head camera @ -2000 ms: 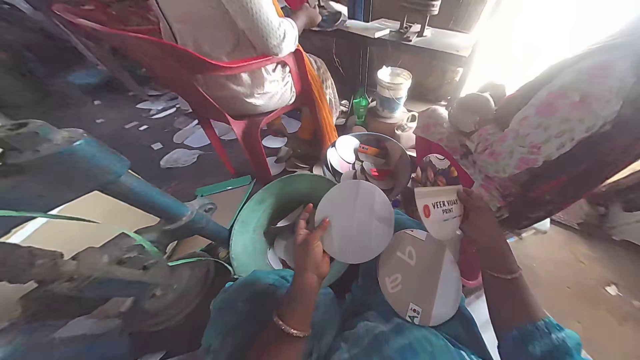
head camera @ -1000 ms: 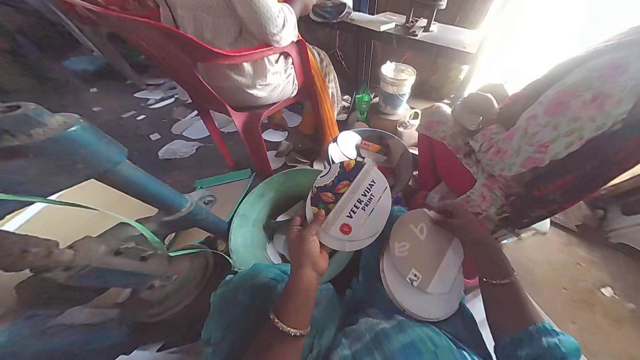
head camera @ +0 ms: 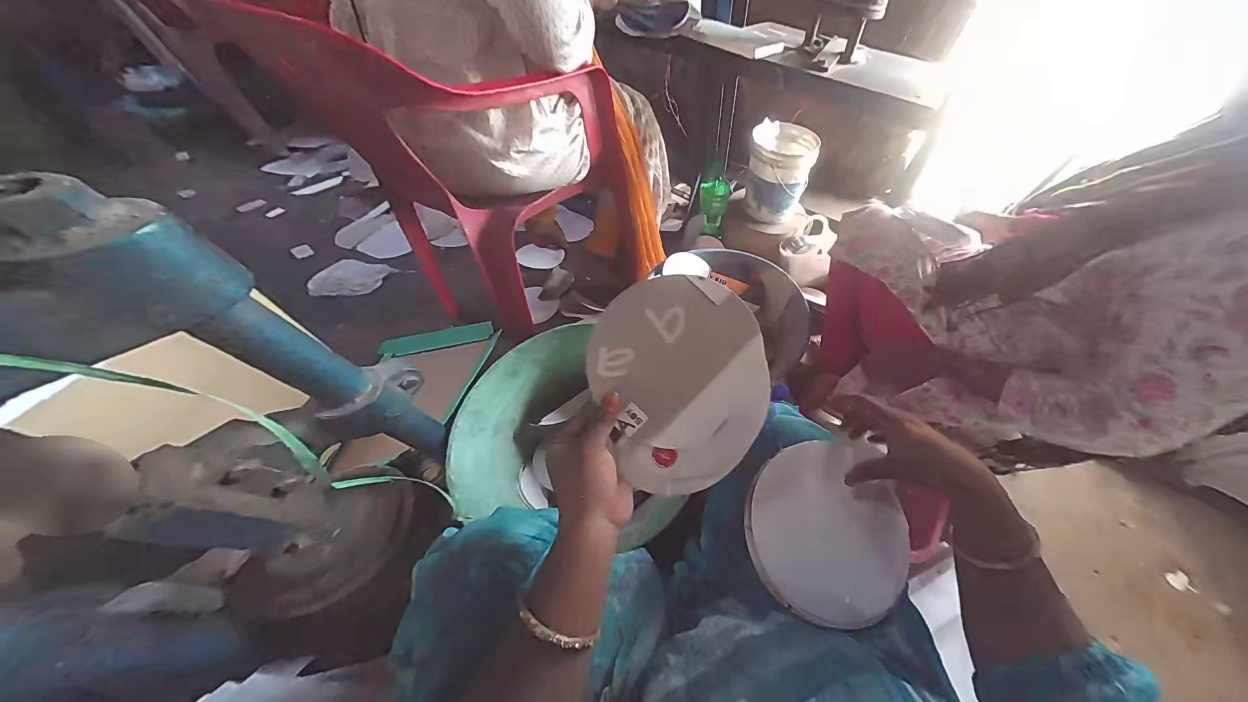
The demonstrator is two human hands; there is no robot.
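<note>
My left hand point(head camera: 590, 463) grips the lower left edge of a round grey cardboard disc point(head camera: 682, 361) that bears chalk-like marks and a printed patch. Part of another disc with a red spot shows under its lower edge. Behind them, a green plastic tub point(head camera: 497, 419) holds more round pieces. On my lap over teal cloth lies a stack of pale round discs point(head camera: 829, 536). My right hand point(head camera: 892, 453) is above the upper right edge of that stack with its fingers apart and nothing visible between them.
A metal bowl point(head camera: 775, 292) stands behind the tub. A person sits in a red plastic chair point(head camera: 507, 185) ahead; another person in floral cloth point(head camera: 1102, 341) is at the right. Blue machinery point(head camera: 312, 351) fills the left. A white bucket point(head camera: 780, 171) and green bottle point(head camera: 715, 203) stand farther back.
The marked grey disc, on my lap one second ago, is now in my left hand, where the printed disc was. A plain pale disc now tops the stack on my lap. My right hand has come off the discs.
</note>
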